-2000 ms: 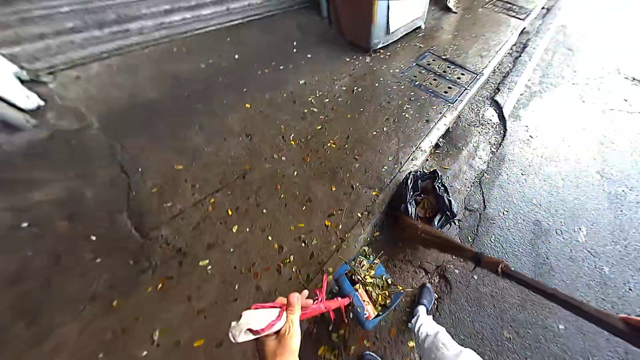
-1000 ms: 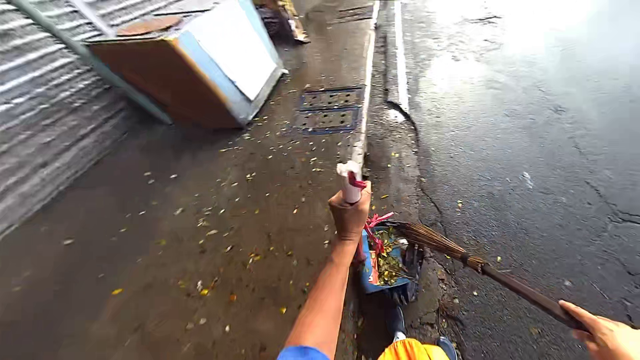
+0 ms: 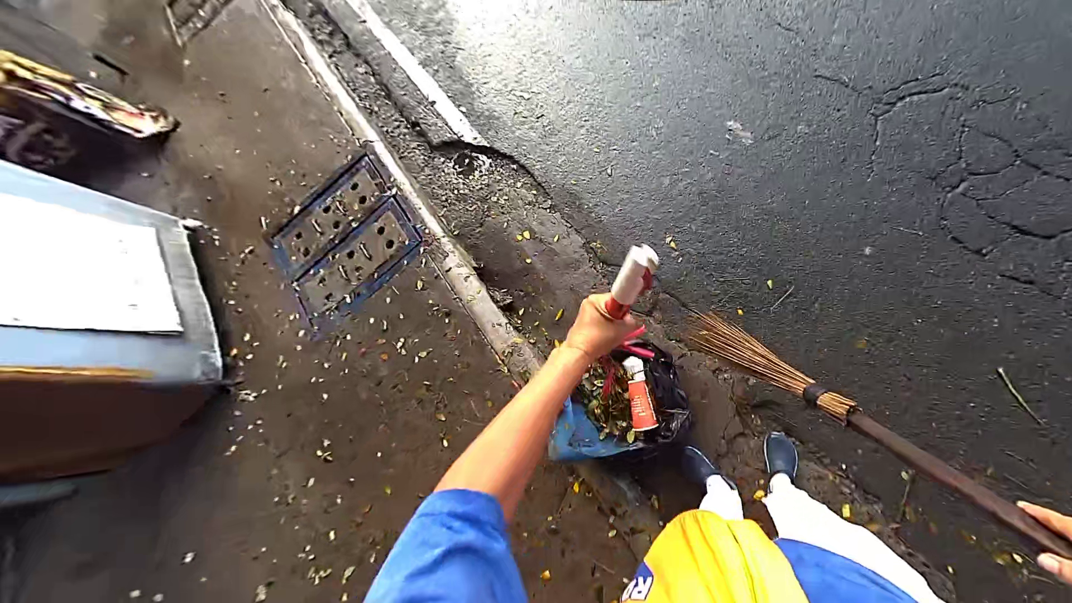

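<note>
My left hand point(image 3: 596, 328) grips a red and white handle point(image 3: 632, 278), which stands above a blue dustpan point(image 3: 578, 434). Leaves and an orange and white container point(image 3: 641, 404) lie in or over the dustpan, right against a black plastic bag point(image 3: 670, 387); how far the load has passed into the bag cannot be told. At the right edge my right hand point(image 3: 1051, 540), partly out of view, holds the wooden stick of a bristle broom point(image 3: 754, 358). The broom's bristles rest on or just above the asphalt, to the right of the bag.
A raised concrete curb point(image 3: 473, 293) runs diagonally between pavement and wet road. A metal-framed drain cover point(image 3: 350, 239) lies in the pavement. At the left stands a large box-like cabinet point(image 3: 188, 335). Fallen leaves are scattered about, and my feet are beside the bag.
The orange and white container now shows beside the black bag's opening. The broom bristles, which were by the dustpan, are now apart from it on the road side. The view has turned.
</note>
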